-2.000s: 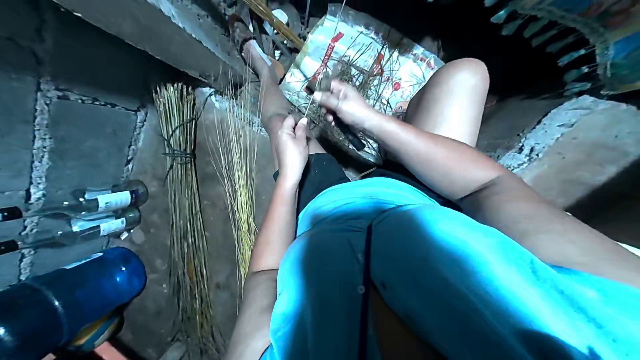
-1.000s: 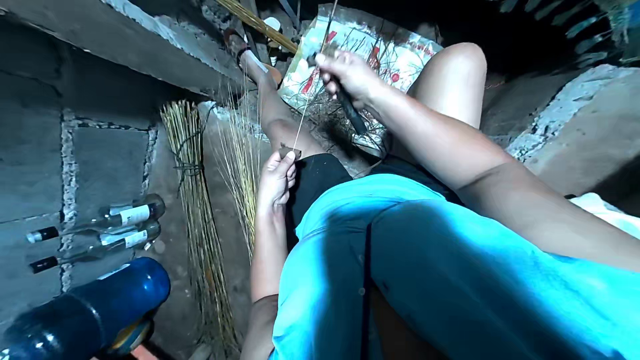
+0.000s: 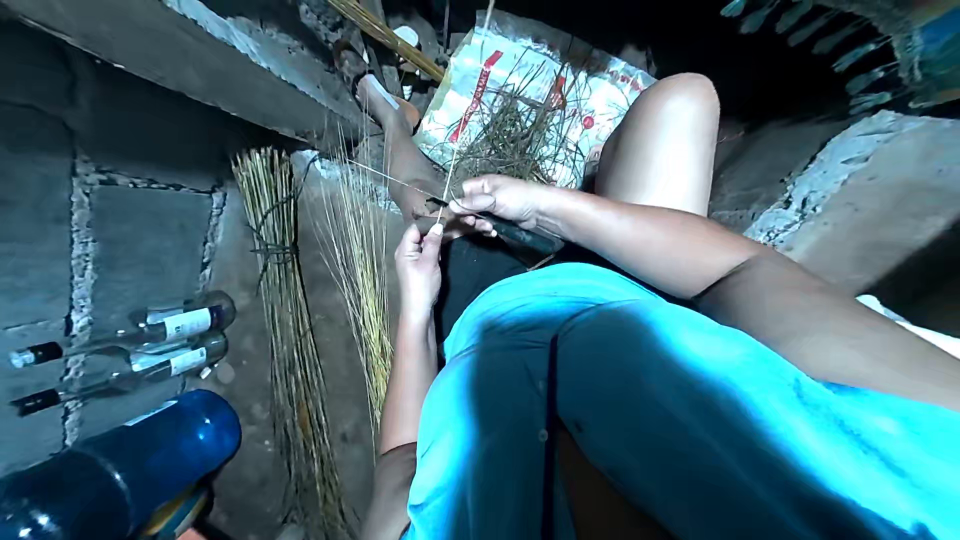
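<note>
My left hand [image 3: 418,262] pinches a thin pale plant stalk [image 3: 452,169] over my lap. Just to its right, my right hand [image 3: 491,204] grips a dark-handled knife [image 3: 521,235], its handle pointing down and right and its blade close to the stalk; the blade is only partly visible. Beyond the hands, a pile of thin stem scraps [image 3: 517,135] lies on a white printed sack [image 3: 469,64]. Left of my left arm stand a loose bunch of thin yellowish stalks [image 3: 367,300] and a thicker tied bundle of stalks [image 3: 281,300].
Two glass bottles [image 3: 180,324] and a large blue bottle [image 3: 142,457] are at the left by a block wall [image 3: 142,240]. A concrete ledge [image 3: 247,60] runs across the upper left. Long yellowish stalks [image 3: 394,41] lean near my foot. Rough concrete [image 3: 847,180] is at the right.
My right hand with the knife has come down from above the sack to beside my left hand. One second ago the hands were apart, with the stalk stretched between them.
</note>
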